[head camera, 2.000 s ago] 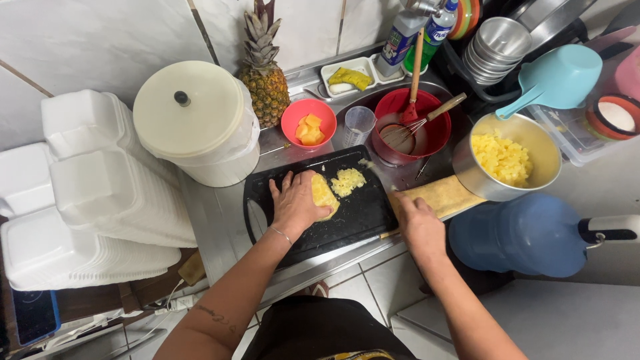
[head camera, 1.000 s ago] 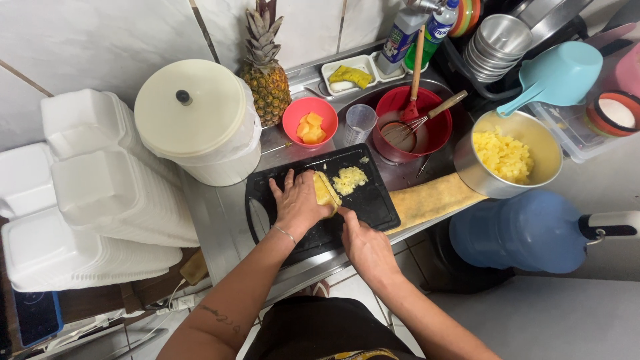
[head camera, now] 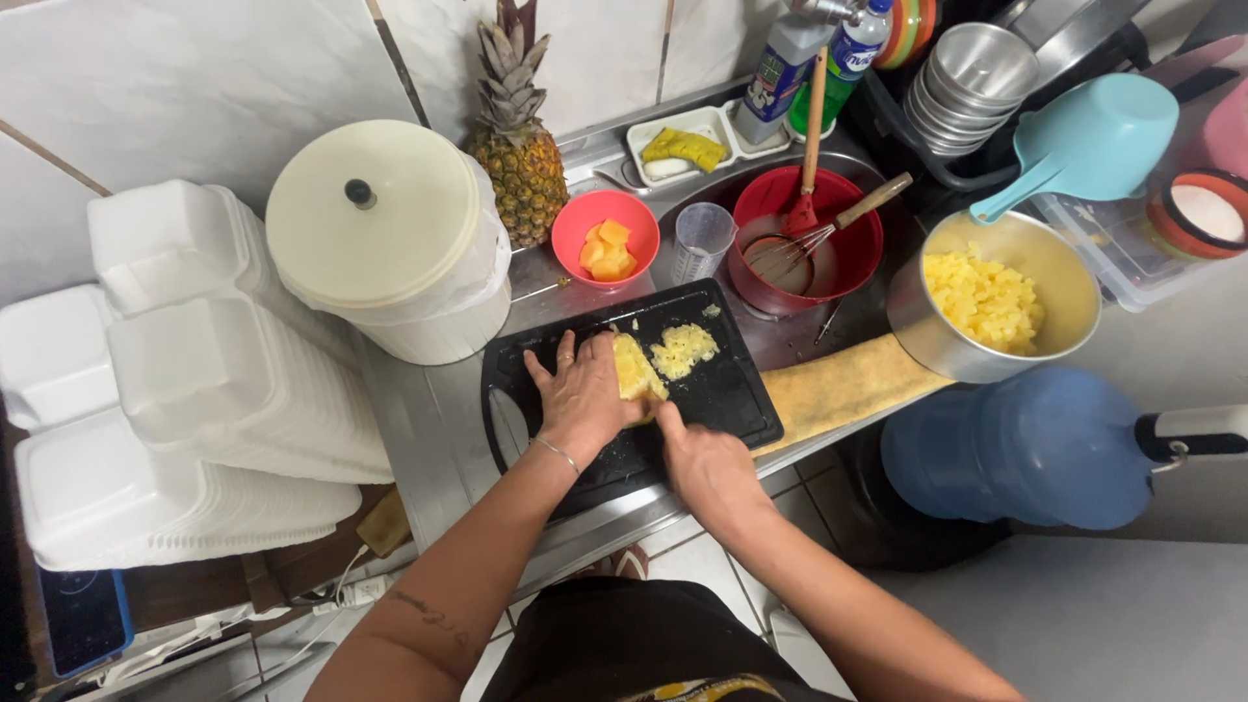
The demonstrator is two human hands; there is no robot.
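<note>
On a black plastic cutting board [head camera: 726,390] lies a piece of peeled pineapple [head camera: 634,369]. My left hand [head camera: 585,395] presses on it from the left with spread fingers. At the fruit's lower right edge is my right hand [head camera: 712,468], its fingers curled round a knife handle that the hand mostly covers; the blade is hidden. A small heap of chopped pineapple [head camera: 684,351] rests on the board to the right of the piece. Yellow chunks [head camera: 983,297] lie in an aluminium pot [head camera: 1077,331] at the right.
Behind the board stand a lidded white bucket [head camera: 390,234], a whole pineapple [head camera: 522,175], a pink bowl [head camera: 606,205] of orange chunks, a clear measuring cup [head camera: 702,239] and a red bowl [head camera: 863,263] with a whisk. Stacked foam containers [head camera: 244,380] are left; a blue water jug [head camera: 1014,448] is lower right.
Two seconds ago my right hand was farther right, beyond the board's edge; it has come left to the pineapple piece. My left hand has stayed on the piece.
</note>
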